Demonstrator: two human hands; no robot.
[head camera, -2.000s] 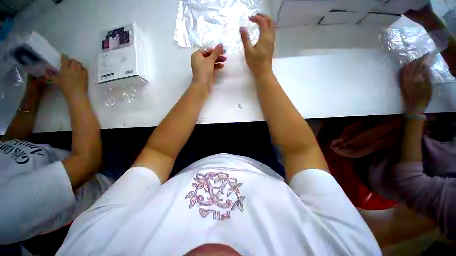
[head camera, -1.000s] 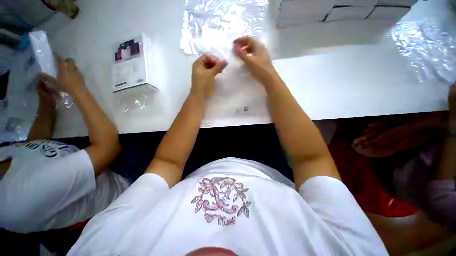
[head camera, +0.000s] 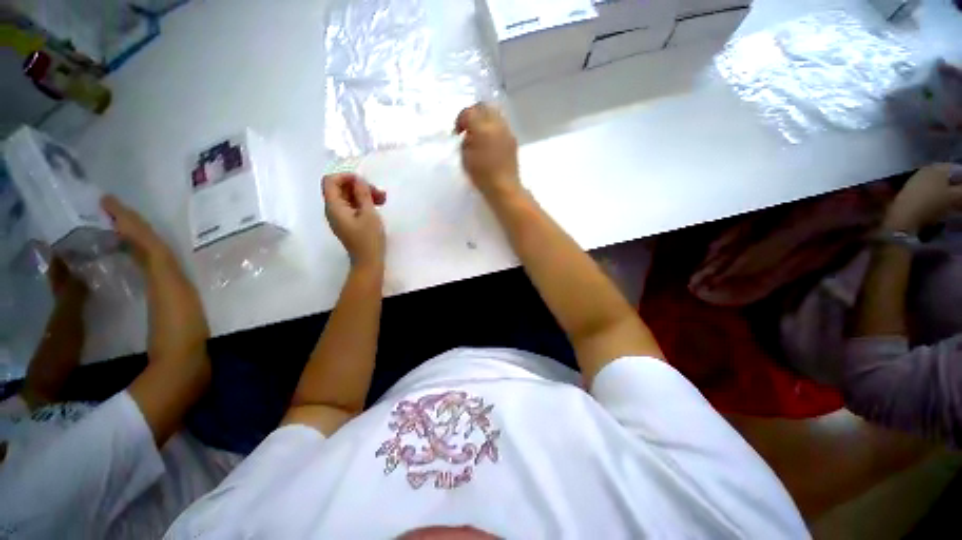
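My left hand (head camera: 353, 211) and my right hand (head camera: 487, 153) are apart above the white table, each with fingertips pinched. A thin, nearly invisible clear plastic bag (head camera: 427, 216) spans between them, its upper edge faintly visible and its lower part towards me. A small dark mark (head camera: 470, 245) shows near its lower part. Just beyond my hands lies a shiny, wrinkled pile of clear plastic (head camera: 385, 84). A white carton (head camera: 227, 195) with a dark pink picture lies to the left of my left hand, with loose clear film at its near end.
White stacked cartons (head camera: 622, 37) stand at the back, right of the pile. Another clear plastic pile (head camera: 812, 69) lies at the right. A person at the left handles a film-covered carton (head camera: 58, 190). Another person's hand (head camera: 926, 200) is at the right edge. The table's front edge (head camera: 443, 283) runs below my hands.
The view has shifted and tilted. My hands have spread farther apart, with the bag stretched between them. The person at the left has lowered the carton and tilted it.
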